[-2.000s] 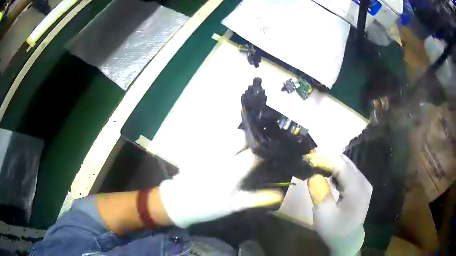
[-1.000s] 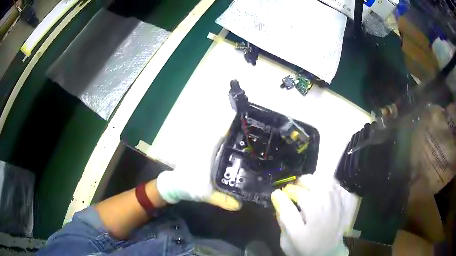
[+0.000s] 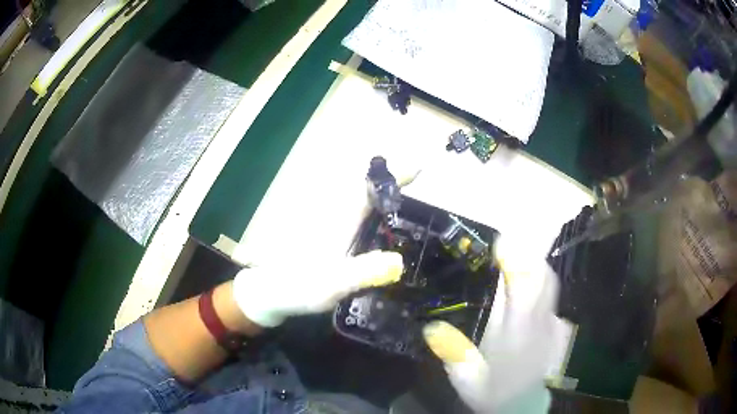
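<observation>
The black open housing [image 3: 376, 325] lies on the white sheet in front of me, with small parts and thin red and yellow-green wires inside. A wired black part [image 3: 383, 184] stands at its upper left edge. My left hand [image 3: 323, 283], in a white glove with yellowish fingertips, is at the housing's left side, thumb over its interior and other fingers hidden. My right hand [image 3: 509, 331], gloved and blurred, is at the right side, thumb near the lower edge and a fingertip at the upper right corner. Both hands hold the housing.
Small board assemblies [image 3: 482, 145] lie at the sheet's far edge. A silvery bubble bag [image 3: 452, 57] lies beyond, another [image 3: 149, 137] on the green belt. A blurred power screwdriver [image 3: 622, 190] hangs at right above black ribbed pieces [image 3: 598, 271]. A brown paper sack [image 3: 699, 242] is farther right.
The housing, tilted in my hands earlier, now faces up and sits slightly lower left. My left thumb has moved over its interior. My right hand has spread along the right side.
</observation>
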